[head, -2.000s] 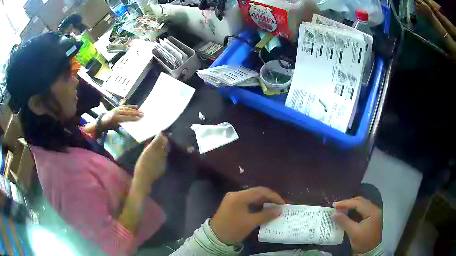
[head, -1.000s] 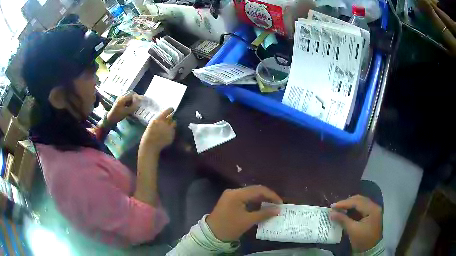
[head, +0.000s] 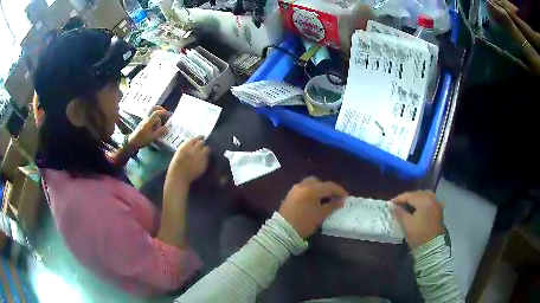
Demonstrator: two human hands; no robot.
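A folded leaflet (head: 364, 221), white with small black print, is a wide strip over the near part of the dark table. My left hand (head: 312, 207) pinches its left end between thumb and fingers. My right hand (head: 419, 216) grips its right end. The fingertips of both hands are near the strip's upper edge. A stack of unfolded leaflets (head: 385, 89) leans in the blue tray (head: 355, 142). A bundle of folded leaflets (head: 269, 93) lies on the tray's left edge.
A crumpled paper scrap (head: 253, 165) lies mid-table, left of my left hand. A person in a pink top (head: 106, 225) sits at the left, holding a leaflet (head: 192, 121). A divider box (head: 207, 74) with upright papers stands behind. A red-capped bottle (head: 425, 25) is at the tray's back right.
Both my hands have moved forward, away from me, with the leaflet still between them. The neighbour's sheet, first open, is now folded smaller.
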